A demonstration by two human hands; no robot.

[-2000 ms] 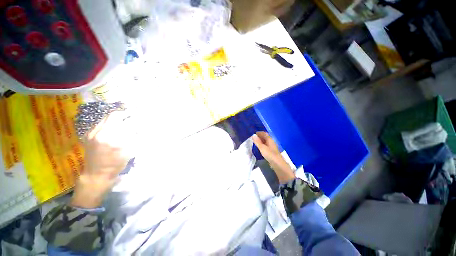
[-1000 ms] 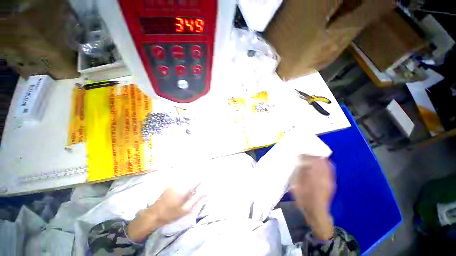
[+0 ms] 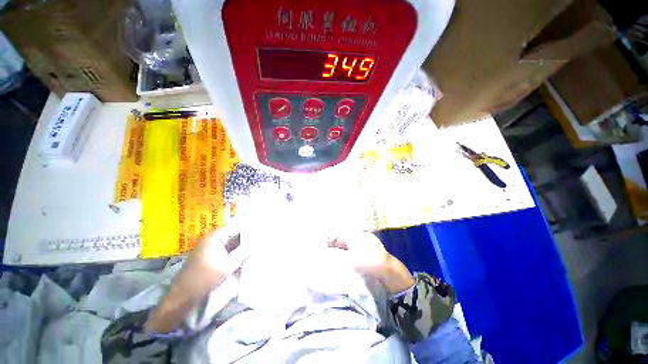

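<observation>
The pale cloth (image 3: 298,320) lies over my lap and reaches up to the table edge under the white machine head (image 3: 206,43). The machine's red panel (image 3: 316,43) shows 349. My left hand (image 3: 213,263) is on the cloth's left side and my right hand (image 3: 362,256) on its right side, both holding it. Lamp glare washes out the fingertips, the cloth's upper edge and the working point. Tiny dark snap parts (image 3: 249,183) lie in a pile left of the glare. A smaller scatter of tiny parts (image 3: 406,166) lies on the right.
Yellow and orange tape (image 3: 162,192) is stuck on the table (image 3: 85,178). A small white box (image 3: 73,126) stands at the left end. Yellow-black pliers (image 3: 487,165) lie at the right end. A blue bin (image 3: 504,277) is at lower right, more pale cloth (image 3: 42,306) at lower left, cardboard boxes (image 3: 490,50) behind.
The view has swung left, bringing the whole panel into sight. My right hand has moved from over the blue bin to the cloth near the machine; my left hand has moved up the cloth.
</observation>
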